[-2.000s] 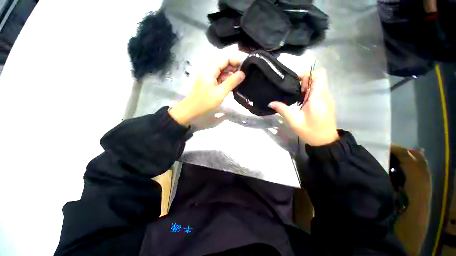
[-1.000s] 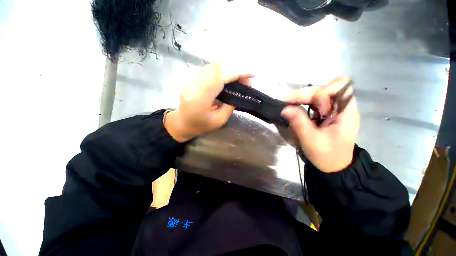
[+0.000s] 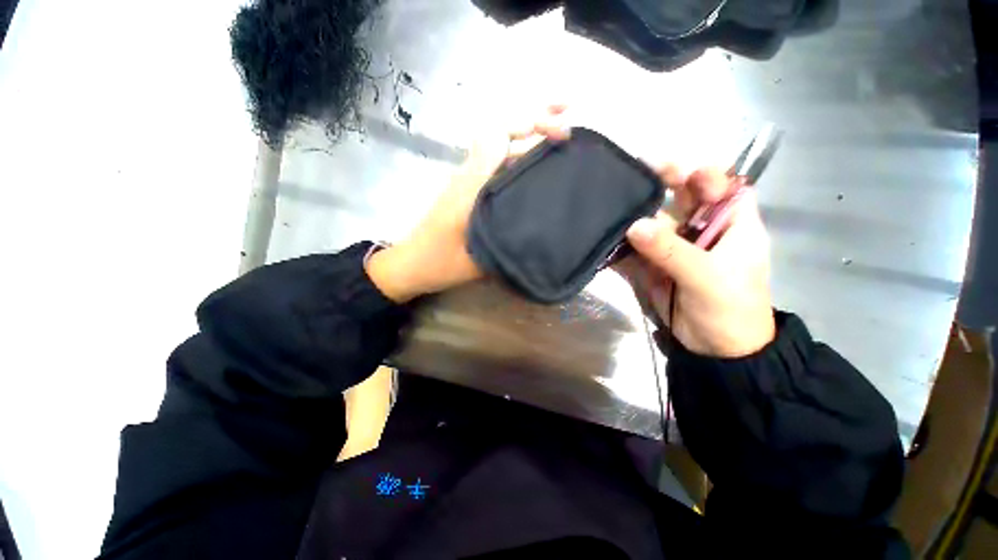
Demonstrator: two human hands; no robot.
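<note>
A black rounded pouch (image 3: pixel 569 213) is held up over the metal tabletop, its flat smooth side facing me with a raised edge round it. My left hand (image 3: pixel 454 224) holds it from the left, with fingertips at its top edge and the rest partly behind it. My right hand (image 3: pixel 717 257) holds its right edge between thumb and fingers. The same hand also holds thread snips (image 3: pixel 722 208) with pink handles, silver blades pointing up and right. A thin dark cord (image 3: pixel 662 366) hangs below my right hand.
A tangled black thread heap (image 3: pixel 301 66) lies at the upper left, with dark clippings beside it. Other black pouches (image 3: pixel 668 27) lie at the top edge. A white surface (image 3: pixel 120 208) is at left. Cardboard (image 3: pixel 952 416) shows at the lower right, beyond the metal tabletop (image 3: pixel 865 241).
The pouch was seen open, then edge-on with its zipper line showing; now its flat side faces me. The snips have become clearly visible in my right hand. The view has moved closer to the table.
</note>
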